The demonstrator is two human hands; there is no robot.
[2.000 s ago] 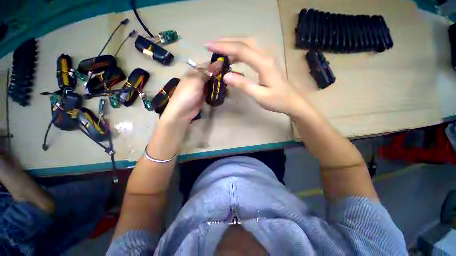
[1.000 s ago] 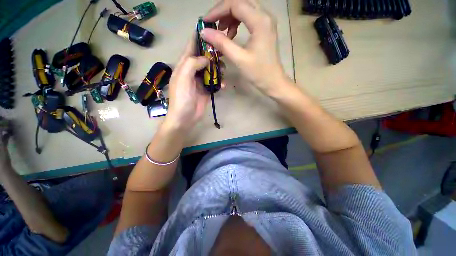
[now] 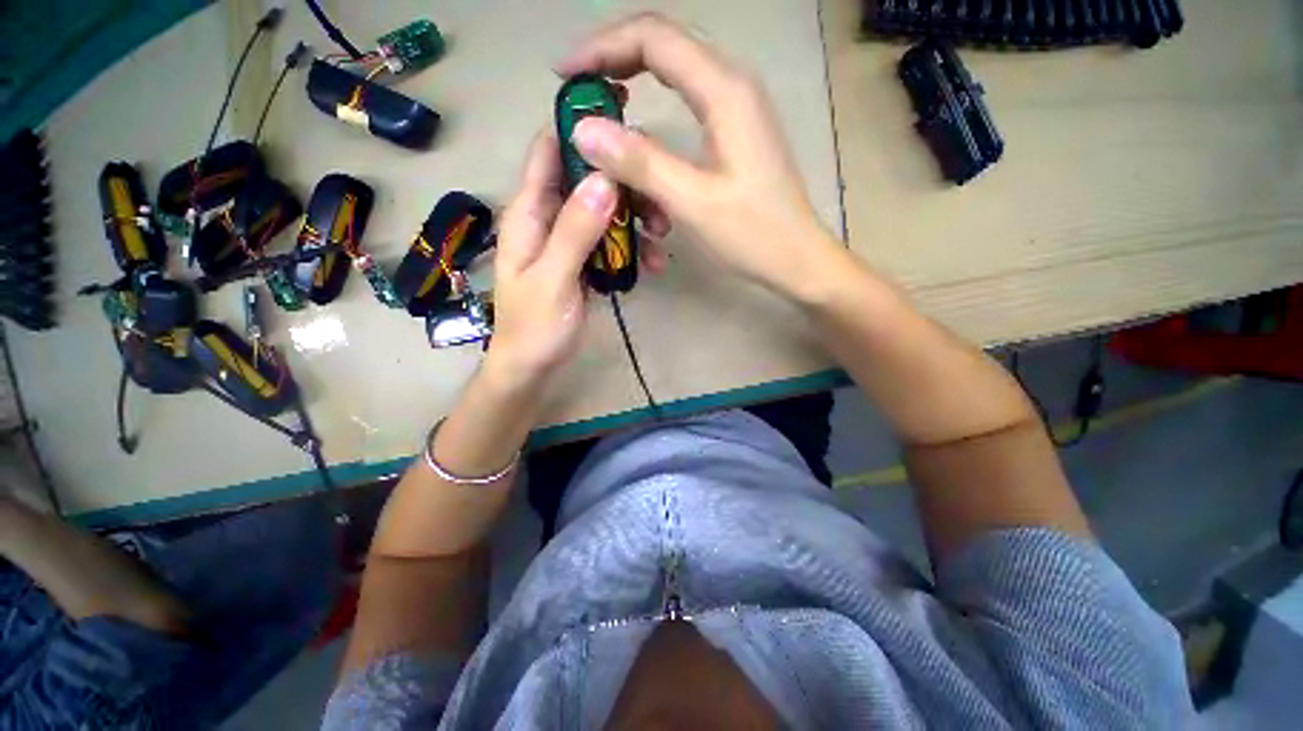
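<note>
An open black housing with a yellow strip is held above the cardboard, its long side pointing towards me. A green circuit board lies in the far end of the housing. My left hand grips the housing from the left, with its thumb on top near the middle. My right hand has its thumb on the board and its fingers around the housing's far end. A thin black cable runs from the near end towards the bench edge. The fingers hide the middle of the housing.
Several open units with boards and cords lie at left; one unit lies behind them. A black cover and a row of stacked covers are at right. Another person's arm is at lower left. The green bench edge is in front.
The housing was turned and the green board now lies flat in its far end under my right thumb. My left thumb has moved onto the housing. The view has shifted.
</note>
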